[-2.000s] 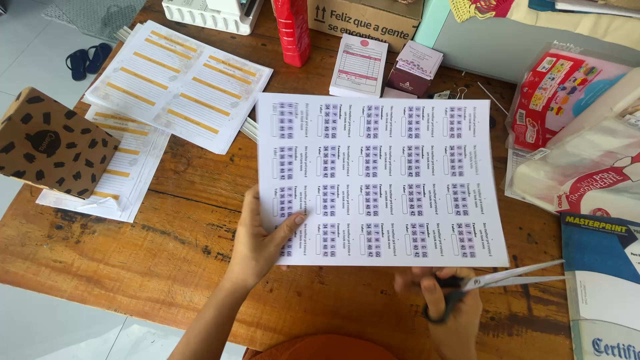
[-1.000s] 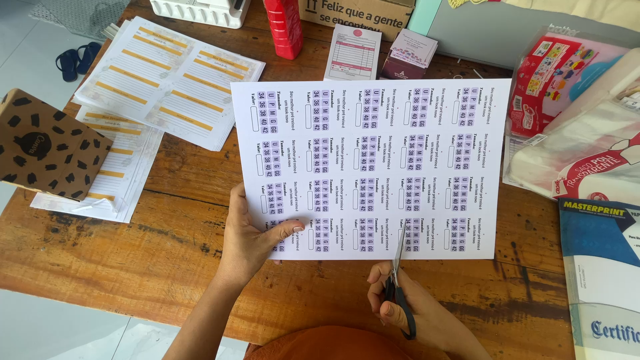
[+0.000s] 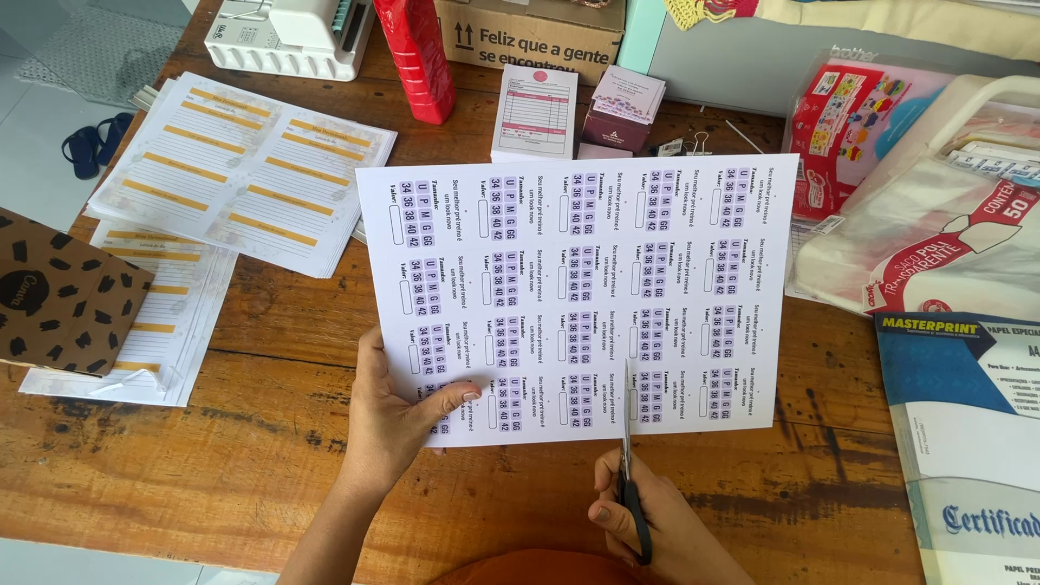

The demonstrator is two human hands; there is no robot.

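A white sheet (image 3: 605,219) printed with rows of purple size tags lies across the middle of the view, above the wooden table. My left hand (image 3: 398,414) grips its lower left corner, thumb on top and fingers beneath. In my right hand (image 3: 638,508) is a pair of scissors (image 3: 632,487) with black handles. Their blades point away from me at the sheet's lower edge, between two columns of tags, with a blade over the printed face. Whether the paper is cut there, I cannot tell.
On the wooden table (image 3: 268,479), printed sheets (image 3: 244,175) and a patterned brown box (image 3: 65,301) lie at left. Behind are a red package (image 3: 416,61), a stack of forms (image 3: 536,114), a small maroon box (image 3: 621,122) and a cardboard box (image 3: 528,36). Plastic bag packs (image 3: 959,236) and a paper pack (image 3: 959,422) stand right.
The scissors, apart from the sheet at its lower right two seconds ago, have moved left to its lower edge and turned to point away from me. My left hand keeps its hold on the sheet.
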